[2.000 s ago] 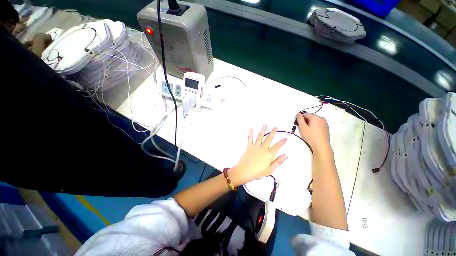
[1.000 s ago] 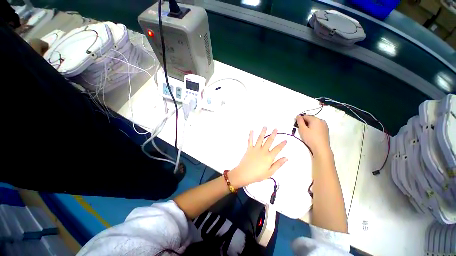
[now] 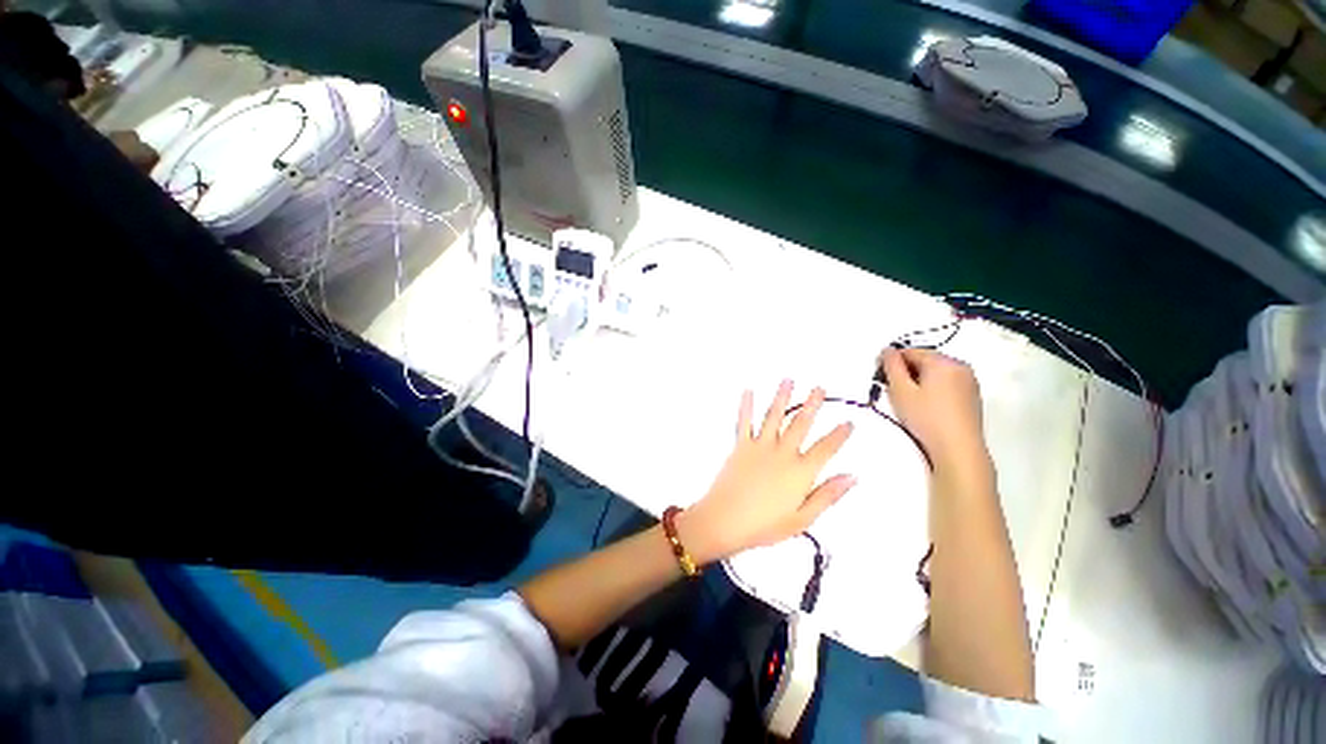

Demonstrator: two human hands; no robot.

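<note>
A white rounded panel [image 3: 873, 512] lies on the white bench, with a thin dark wire harness [image 3: 910, 432] curving over it. My left hand [image 3: 771, 477] lies flat on the panel's left part, fingers spread, holding nothing. My right hand [image 3: 934, 395] is at the panel's far edge, its fingertips closed on a small black connector [image 3: 878, 385]. A black connector [image 3: 812, 590] lies on the near part of the panel. The loose wire with white and dark leads [image 3: 1050, 323] runs from near my right hand along the bench's back edge.
A beige power box [image 3: 560, 138] with a red light stands behind a plug-in meter [image 3: 577, 262]. Stacked panels [image 3: 1258, 480] stand at right. Panels with white leads [image 3: 276, 160] are piled at left beside a person in dark clothing [image 3: 218, 393]. The green conveyor [image 3: 814, 189] carries panels [image 3: 1003, 85].
The whole view has shifted slightly, so things sit a little lower and further right. My hands keep the same places on the panel and connector.
</note>
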